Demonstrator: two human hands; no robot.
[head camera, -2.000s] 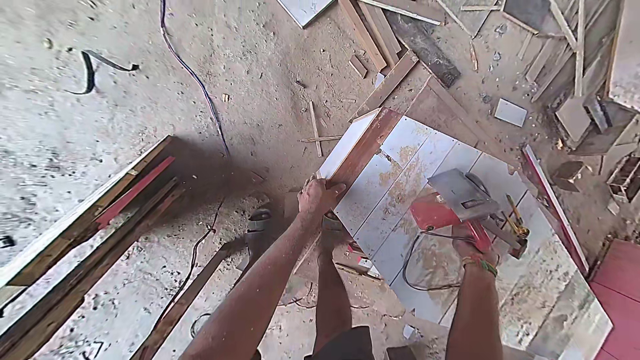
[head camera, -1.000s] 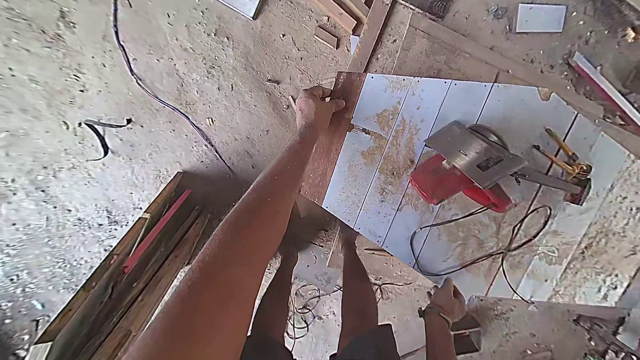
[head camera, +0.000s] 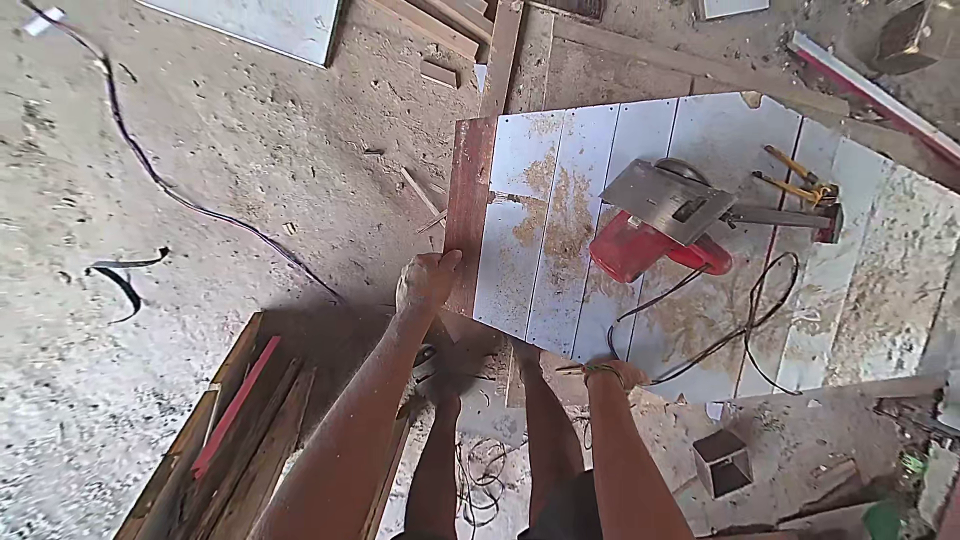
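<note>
My left hand (head camera: 426, 281) grips the reddish-brown wooden edge board (head camera: 471, 202) at the left end of a panel of white-painted planks (head camera: 517, 274). At the panel's near edge is my right hand (head camera: 619, 373), with a band around its wrist; its fingers are partly hidden, and I cannot tell whether it grips the edge. A red circular saw (head camera: 652, 225) lies on the panel with its metal base plate facing up and its cord (head camera: 739, 330) looped beside it. Right of the saw lie yellow-handled pliers (head camera: 802, 180) and a hammer (head camera: 787, 217). Sawdust is scattered over the planks.
A stack of old boards (head camera: 247, 450) stands at the lower left. A cable (head camera: 161, 184) and a black strap (head camera: 124, 277) lie on the dusty floor. Wood offcuts (head camera: 439, 73) and a white board (head camera: 262, 19) are at the top. A hollow box (head camera: 722, 461) sits at the lower right.
My right hand has left the saw, which it held two seconds ago, and is now at the panel's near edge. The white-faced piece at my left hand no longer stands raised. The view has shifted.
</note>
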